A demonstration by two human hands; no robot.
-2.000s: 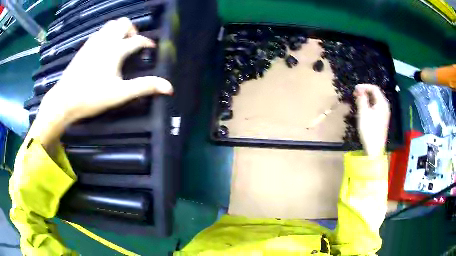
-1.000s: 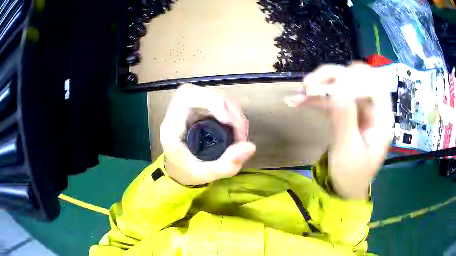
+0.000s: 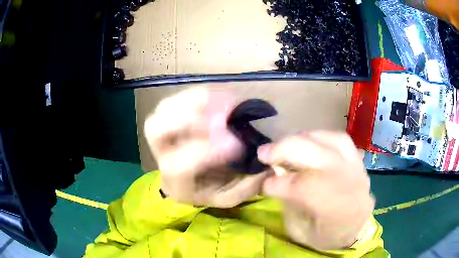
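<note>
My left hand [image 3: 188,151], blurred, is closed around the black handle assembly [image 3: 246,133] above the cardboard work mat [image 3: 312,108]. Curved black legs stick out of the fist to the right, one above the other. My right hand [image 3: 322,186] is at the lower right side of the assembly, its fingertips pinched at the lower leg. A small pale thing shows between these fingertips; it is too blurred to name. Most of the handle is hidden in my left hand.
The parts tray [image 3: 201,79] lies beyond my hands, with round caps [image 3: 120,52] at left, tiny dark screws on its cardboard and a heap of small black fittings [image 3: 327,40] at right. Dark blister trays stand at left. The screw feeder [image 3: 402,116] and a plastic bag [image 3: 420,45] are at right.
The round end of the handle no longer faces up; curved legs now stick out. My right hand has moved left and down to the assembly. The view has shifted from the blister trays toward the mat.
</note>
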